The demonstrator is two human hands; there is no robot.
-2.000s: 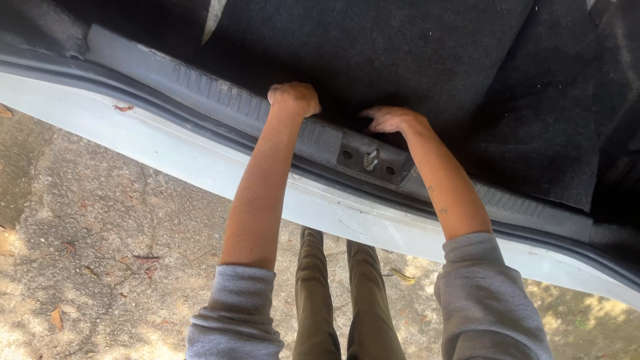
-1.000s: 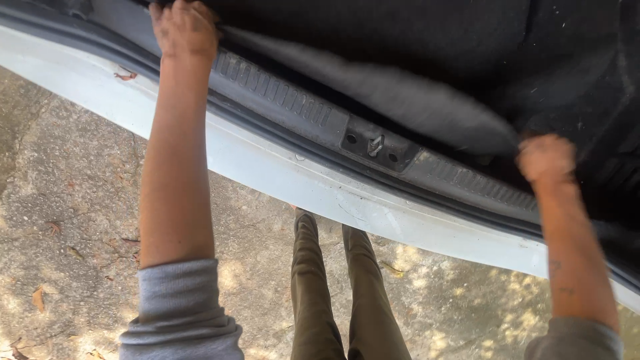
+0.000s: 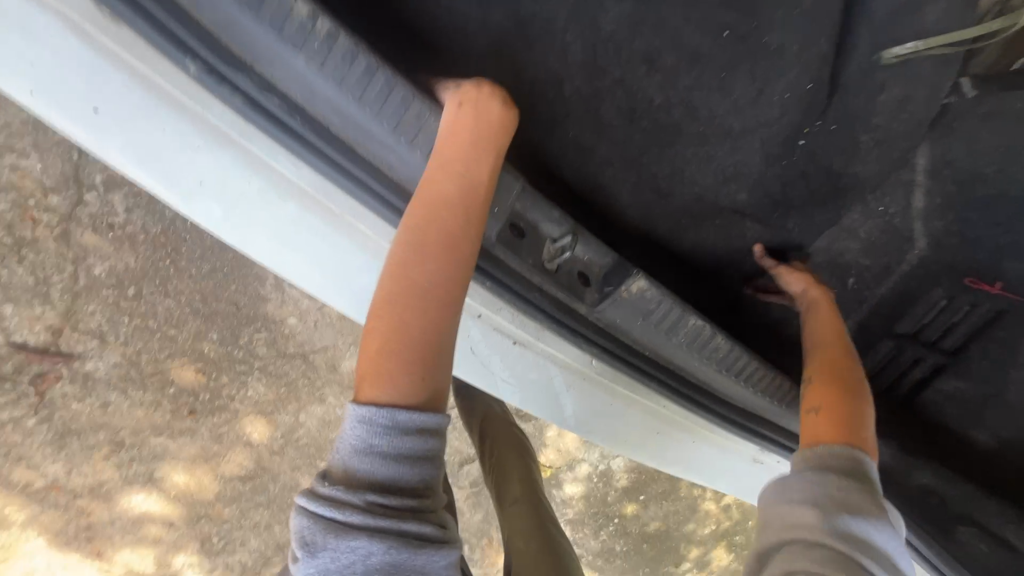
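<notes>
My left hand (image 3: pixel 478 100) reaches over the ribbed plastic sill trim (image 3: pixel 364 84) of a car's trunk; its fingers are mostly hidden at the inner edge, so I cannot tell whether they hold anything. Farther right, my right hand (image 3: pixel 788 280) is against or just above the black trunk carpet (image 3: pixel 680 112), its thumb and fingers apart with nothing visible between them. Between my hands, the metal latch striker (image 3: pixel 558 250) is set in the sill trim. A dark gap runs along the carpet's near edge.
A pale strap (image 3: pixel 944 42) lies at the upper right, and a thin red cord (image 3: pixel 992 286) near slotted dark trim (image 3: pixel 932 340). The white bumper (image 3: pixel 264 220) and black rubber seal (image 3: pixel 320 172) cross in front of me. Below is rough concrete ground (image 3: pixel 200 384).
A second ago both hands were wide apart at a raised carpet edge; now that edge lies lower and my hands are closer together. The right hand's fingers have spread. The view has turned and shifted.
</notes>
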